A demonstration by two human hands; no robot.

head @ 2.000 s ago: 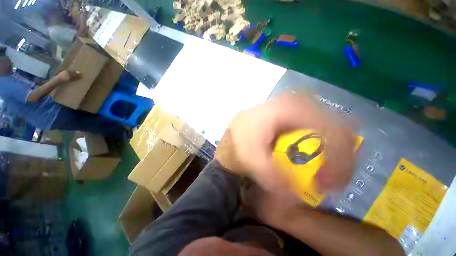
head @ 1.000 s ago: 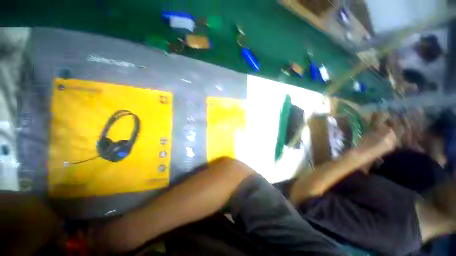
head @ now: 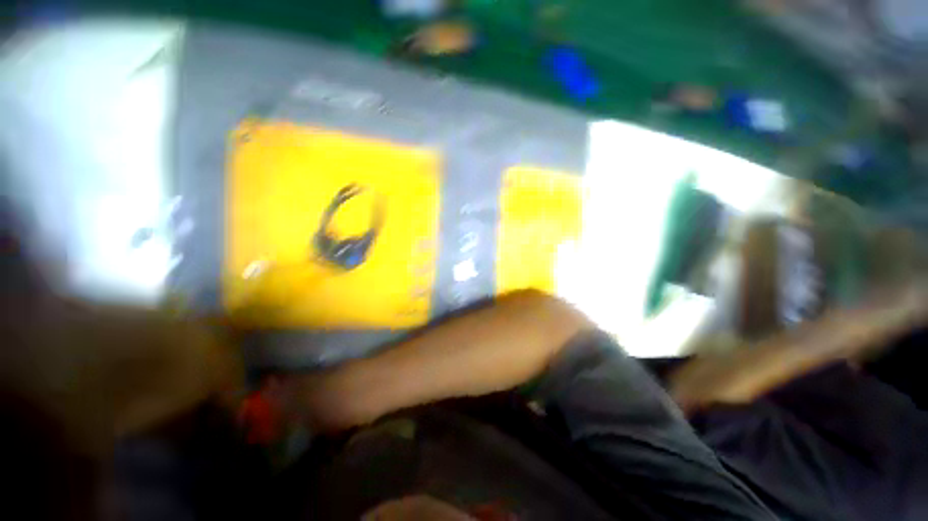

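Note:
The frame is strongly blurred. My right forearm crosses the lower middle, and my right hand (head: 303, 401) is low at the left, in front of the bench edge. It appears closed around a bright orange tool (head: 262, 412), whose tip I cannot make out. My left hand cannot be made out; a dark brown blur fills the lower left. A blue battery-like piece (head: 572, 73) lies on the green belt (head: 661, 66), with a blue and white piece (head: 758, 112) to its right.
A grey sheet with yellow panels (head: 336, 229) and a printed headset covers the bench. White sheets (head: 621, 234) lie at both sides. A green strip (head: 674, 244) and a dark block (head: 702, 239) lie on the right one. Another person's forearm (head: 804, 351) reaches in at right.
The view swung from the left side toward the right, then slightly back. Since one second ago, my right hand and the orange tool show higher and farther right in the frame.

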